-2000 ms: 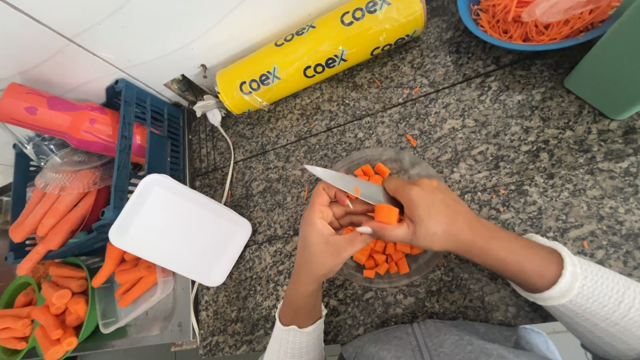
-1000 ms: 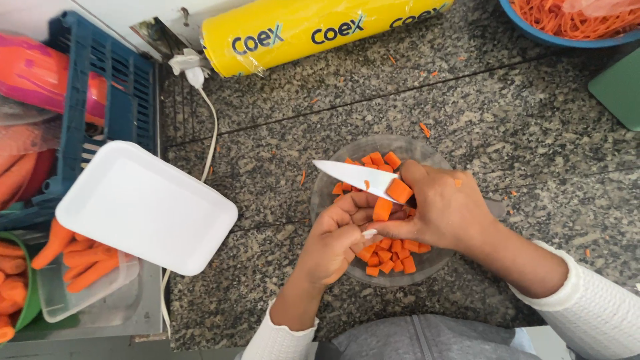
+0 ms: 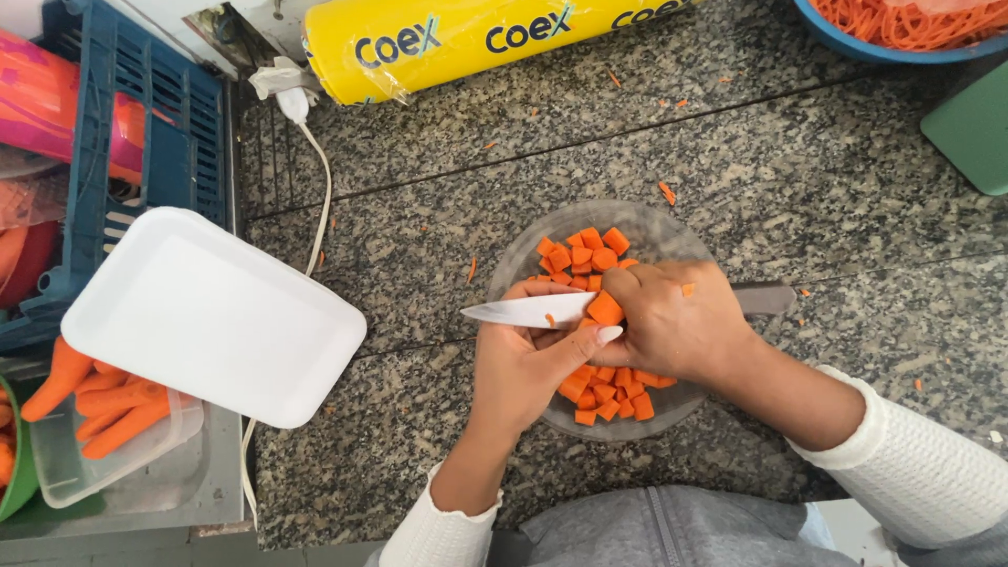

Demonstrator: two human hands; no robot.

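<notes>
A round clear plate (image 3: 669,409) on the granite counter holds many diced carrot cubes (image 3: 618,394). Above it, my right hand (image 3: 681,319) grips a kitchen knife (image 3: 520,309); the blade points left and the dark handle sticks out past the wrist side. A carrot piece (image 3: 605,308) lies against the blade near my right fingers. My left hand (image 3: 524,370), palm up, is below the blade, its thumb by the carrot; its fingers are partly hidden behind the knife. Whether more carrot sits between the two hands cannot be fully seen.
To the left are a white foam tray (image 3: 213,315), a clear container of peeled carrots (image 3: 118,465), a green bowl (image 3: 20,480) and a blue crate (image 3: 165,118). A yellow plastic-wrapped roll (image 3: 472,47) and a white cord (image 3: 323,181) lie behind. Shredded carrot fills a blue bowl (image 3: 882,53); beside it stands a green container (image 3: 972,130).
The knife blade has swung from slanting up to the left to nearly level. My hands stay together over the plate. The view has shifted somewhat.
</notes>
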